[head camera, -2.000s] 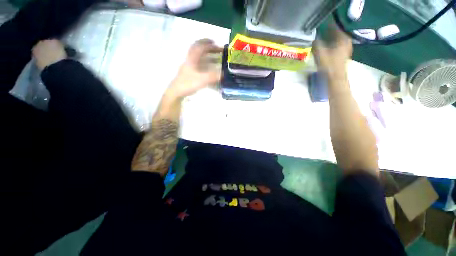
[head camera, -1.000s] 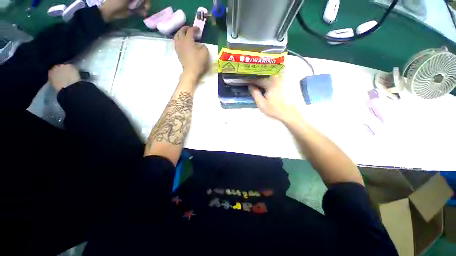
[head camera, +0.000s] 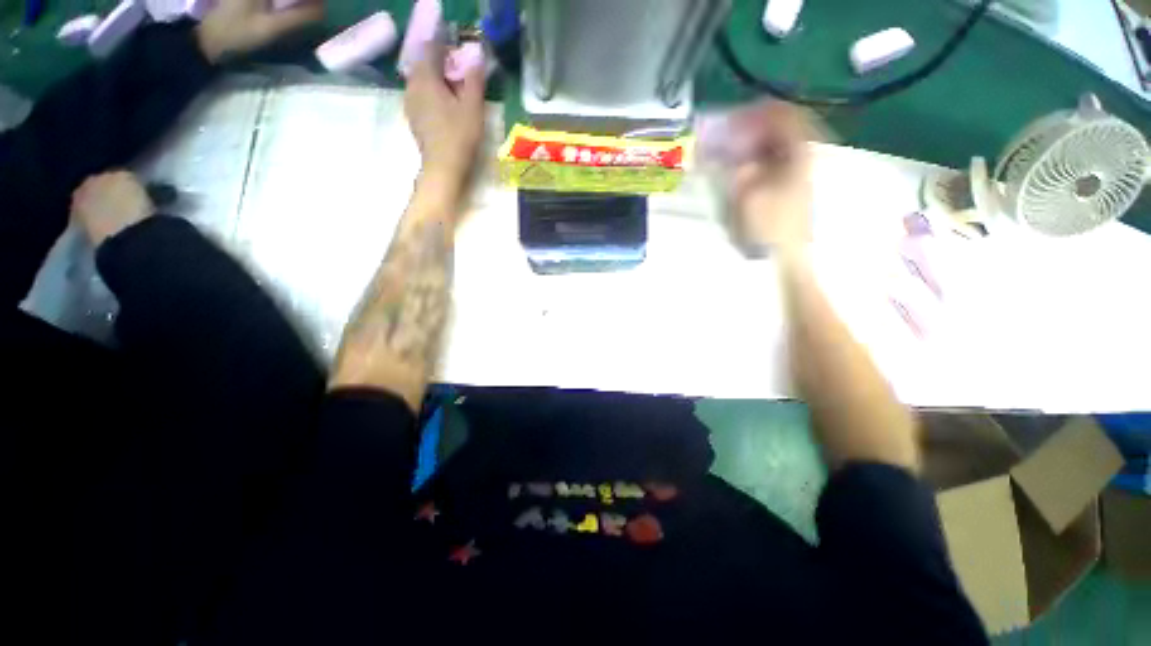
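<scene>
My left hand is at the back edge of the bench, left of the press, with its fingers around a pink housing. My right hand is blurred, right of the press, and holds a pinkish housing at its fingertips. The dark press fixture shows no housing on its visible part; its back lies hidden under the yellow and red warning label. The grey press column stands above it. The switch pad is mostly hidden behind my right hand.
A cream desk fan stands at the right, with thin pink parts beside it. Pink housings lie on the green belt. A black cable loops behind the press. A neighbour's hands are at left. An open cardboard box sits lower right.
My right hand has moved from the fixture to the right, now with a housing. My left hand has closed around a housing at the belt. The pink piece under the press head no longer shows.
</scene>
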